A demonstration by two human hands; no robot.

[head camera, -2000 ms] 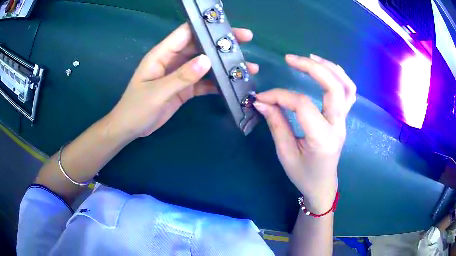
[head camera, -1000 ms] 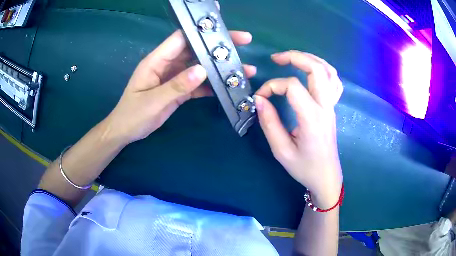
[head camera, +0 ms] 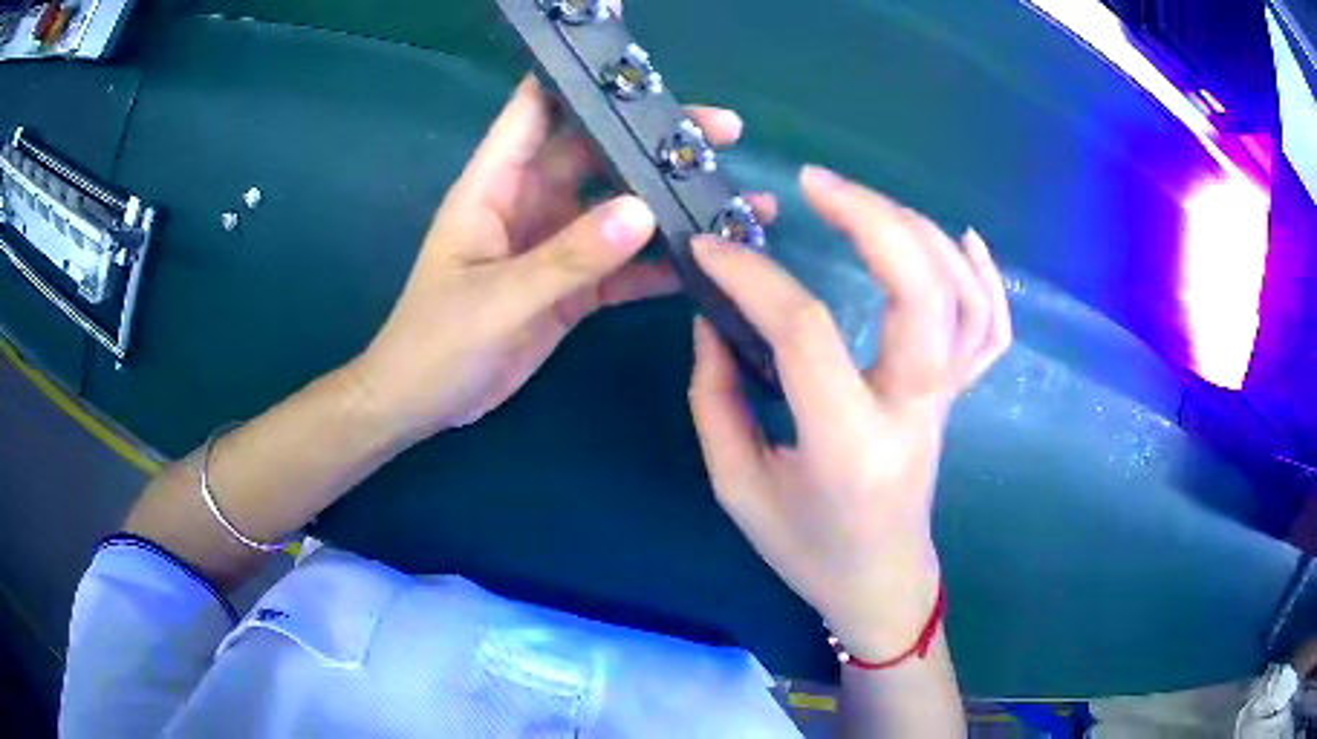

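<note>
A dark grey fixture bar point(head camera: 600, 127) is held tilted above the green mat; its upper end is cut off by the top edge. Several small round shiny modules point(head camera: 688, 149) sit along it, some with amber centres. My left hand point(head camera: 498, 274) grips the bar from the left, thumb on its near edge and fingertips showing beyond the far edge. My right hand point(head camera: 852, 419) is at the lower end, index finger on the bar beside the lowest visible module point(head camera: 738, 221), thumb by the bar's side. The fingers partly hide this end.
A white frame fixture point(head camera: 72, 224) lies at the left on the green mat point(head camera: 477, 534), with two tiny whitish parts point(head camera: 241, 210) near it. Part of another item point(head camera: 58, 29) shows at the top left. A purple-white lamp point(head camera: 1220, 282) glows at the right. Pale cloth shows at the bottom right.
The bar has turned slightly and shifted. My right hand has moved from the lowest module's outer side to the bar's lower end, its index finger now on the bar.
</note>
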